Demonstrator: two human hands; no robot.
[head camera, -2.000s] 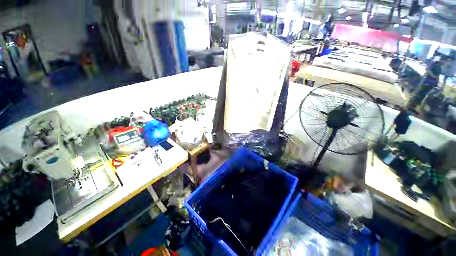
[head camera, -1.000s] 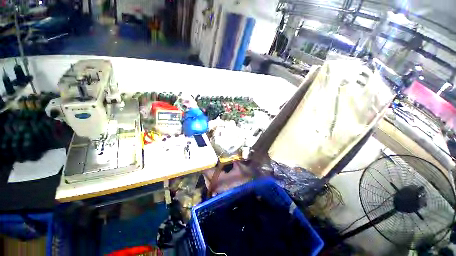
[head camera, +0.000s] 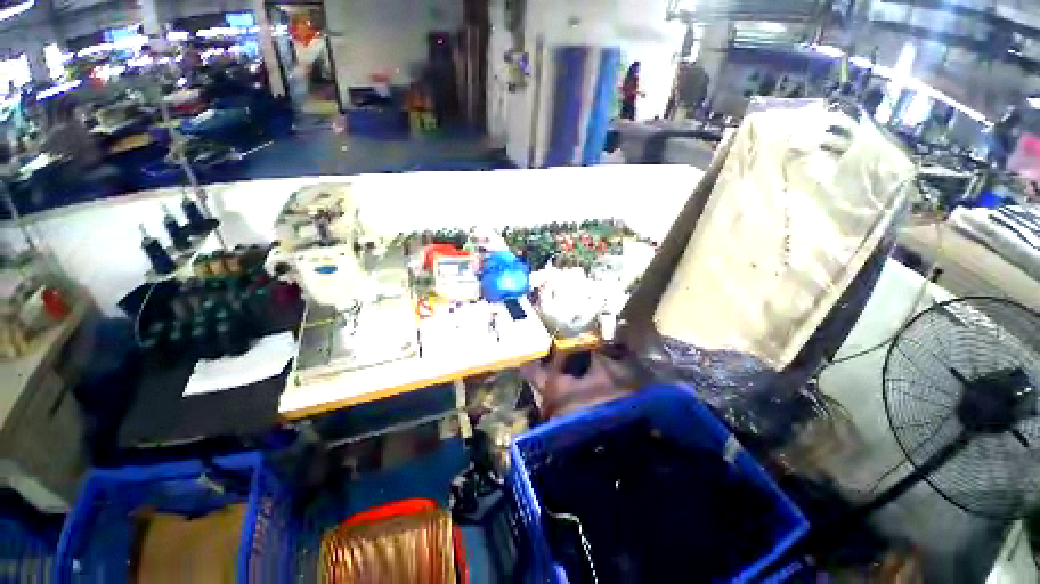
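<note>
Neither of my hands is in view. Nearest in front stands a blue plastic basket (head camera: 528, 485) holding a heap of dark garments (head camera: 650, 496), with a thin pale strip lying on them at the left. To its left is a red stool (head camera: 462, 545) with a tan, ridged pad on its seat, cut off by the lower edge. Further left another blue basket (head camera: 265, 519) has a tan board (head camera: 192, 545) inside. Behind them a pale sewing machine (head camera: 331, 274) stands on a white table (head camera: 456, 363) with a yellowish edge.
Thread cones (head camera: 217, 308) and a white paper sheet (head camera: 240, 365) are on a black surface at the left. A blue round object (head camera: 504, 277) lies on the table. A tall cream-covered board (head camera: 787, 228) and a black pedestal fan (head camera: 981, 399) stand at the right.
The view has turned left. The machine, table, basket and covered board now sit further right, and the left basket and red stool show more. No hand has appeared.
</note>
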